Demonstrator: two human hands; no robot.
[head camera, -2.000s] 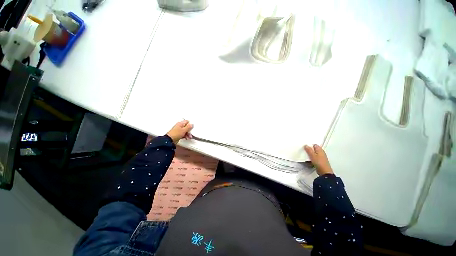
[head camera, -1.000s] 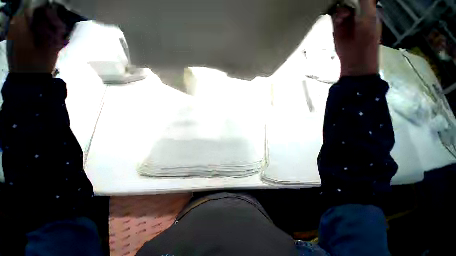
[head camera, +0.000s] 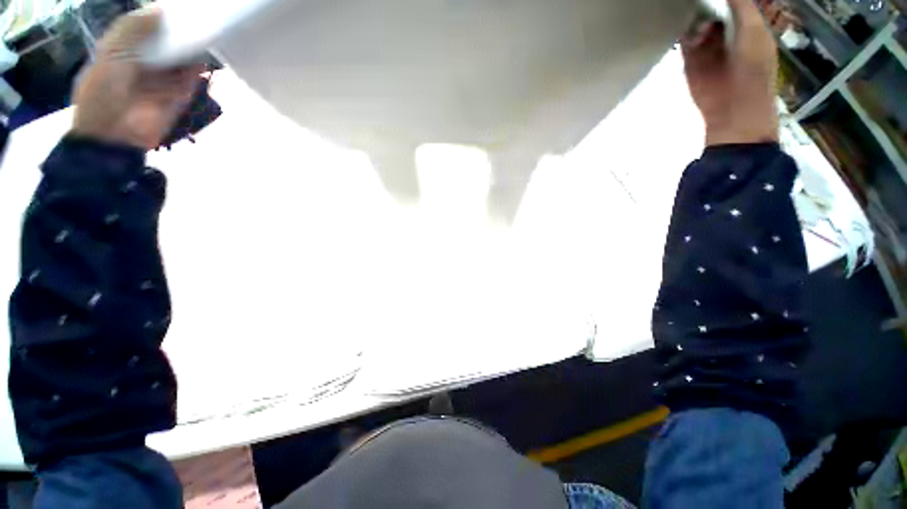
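Note:
A grey-beige vest piece (head camera: 457, 84) is held up at the top of the view, its two straps hanging down over the table. My left hand (head camera: 139, 84) grips its left corner and my right hand (head camera: 731, 75) grips its right corner. Both hands are raised near the top edge. Below, bright glare washes out the white worktable (head camera: 269, 427). Thin edge lines of stacked pieces (head camera: 477, 376) show near its front edge. The piece's upper part is cut off by the picture.
A black bundle (head camera: 196, 111) lies behind my left hand. Metal shelves (head camera: 857, 75) stand at the right. White strips (head camera: 845, 234) hang at the table's right end. A pink patterned sheet (head camera: 221, 477) shows below the front edge.
The piece was first held low at the table's front edge, then lifted; it is still up, with both straps now visible. The view has shifted over the table and the hands appear slightly further right.

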